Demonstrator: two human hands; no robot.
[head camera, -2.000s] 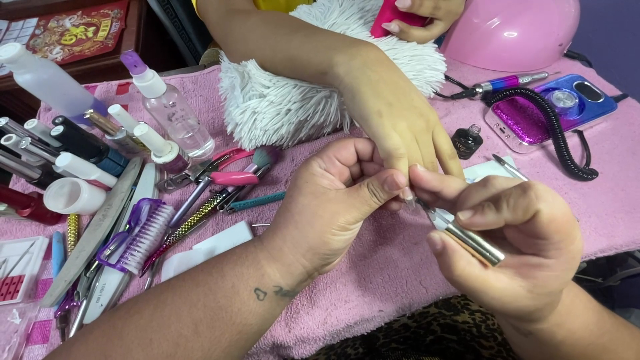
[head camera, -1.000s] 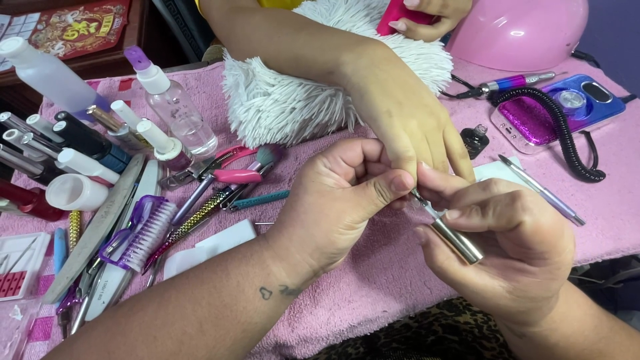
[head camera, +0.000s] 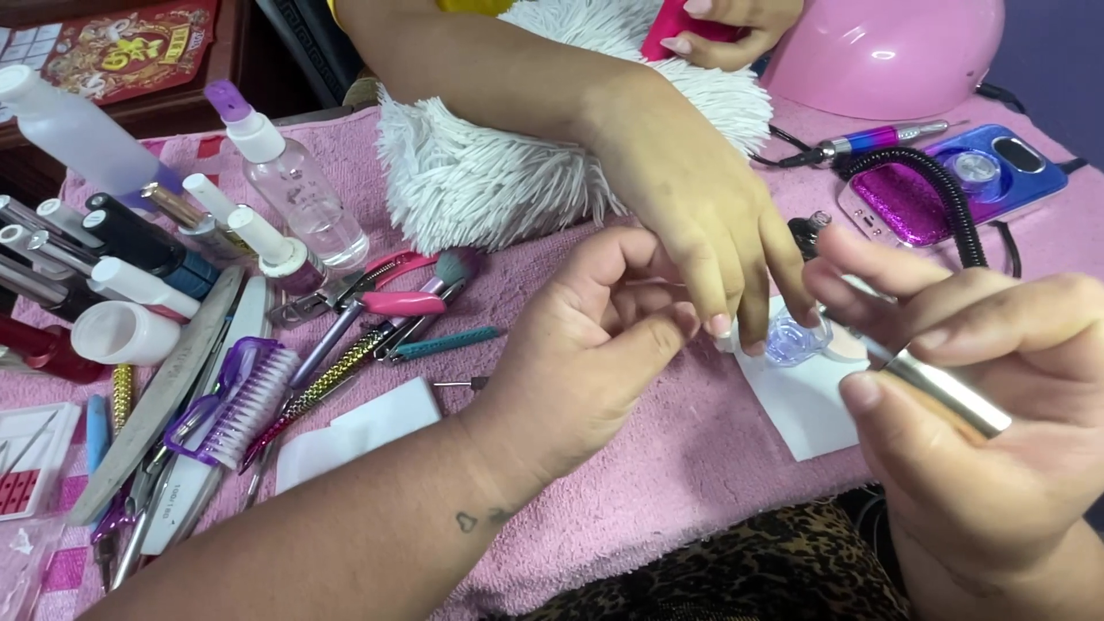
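Observation:
My left hand (head camera: 595, 345) is beside another person's outstretched hand (head camera: 699, 190), its thumb and fingers curled near that person's fingertip; whether they touch is hard to tell. Between the thumb and fingers of my right hand (head camera: 975, 379) is a slim brush with a shiny metallic handle (head camera: 949, 392), raised to the right of the person's fingers. Below those fingers a small clear glass dish (head camera: 795, 336) rests on a white pad (head camera: 780, 414). Partly hidden behind my right fingers is a small dark bottle (head camera: 809, 231). The person's forearm lies over a shaggy white cushion (head camera: 492, 181).
Polish bottles (head camera: 147, 241), a clear spray bottle (head camera: 302, 190), a purple nail brush (head camera: 233, 401) and nail files (head camera: 164, 397) crowd the left of the pink towel (head camera: 655, 492). At upper right are an electric nail drill (head camera: 880, 142), its coiled cord, a phone (head camera: 940, 194) and a pink lamp (head camera: 888, 52).
My right hand has drawn away to the right from the person's fingertip with the brush. My left fingers have loosened around that finger. The glass dish now shows.

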